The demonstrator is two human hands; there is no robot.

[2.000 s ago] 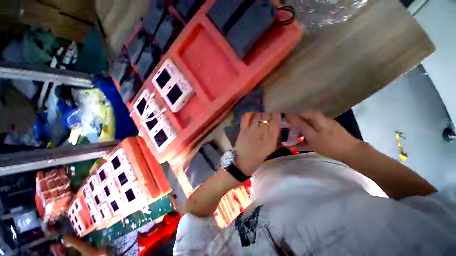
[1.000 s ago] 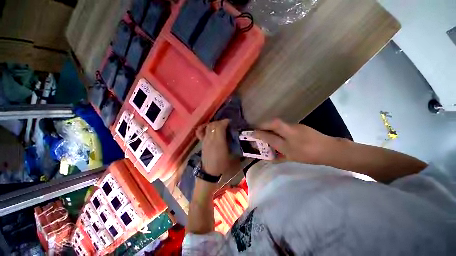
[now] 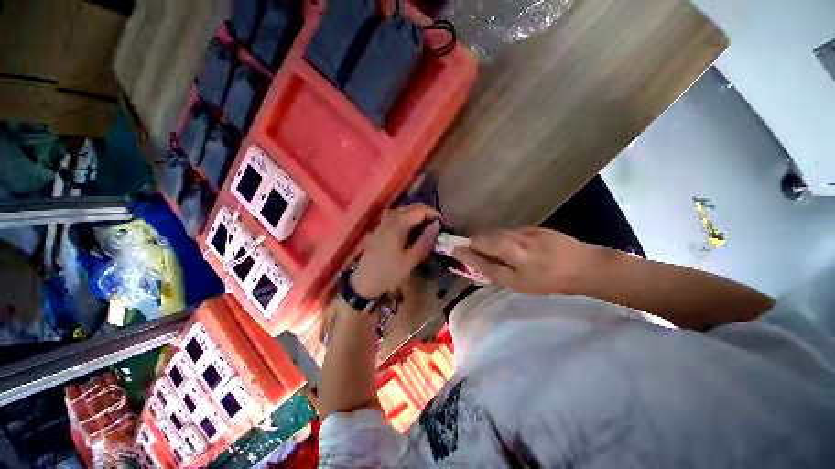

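My right hand [image 3: 517, 259] grips a pale pink handheld device [image 3: 455, 249] by one end, at the table's near edge. My left hand [image 3: 400, 240], with a watch on the wrist, holds a dark drawstring pouch [image 3: 423, 192] at the device's other end. The fingers hide most of the pouch, and I cannot tell how far the device is inside it. Just beyond, a red-orange compartment tray [image 3: 320, 137] holds several pale devices [image 3: 268, 195] with dark screens, white cords over some, and filled dark pouches [image 3: 371, 57] at its far end.
Clear plastic [image 3: 517, 18] lies on the wood-grain table [image 3: 568, 101] beyond the tray. Another tray of devices [image 3: 206, 380] stands on the green bench at the lower left. Filled pouches lie in a further tray [image 3: 212, 101]. Red-orange trays [image 3: 417, 376] show below the table edge.
My hands have come closer together, and the device and the pouch now meet between them. The device, bare between the hands a second ago, is now largely covered by fingers.
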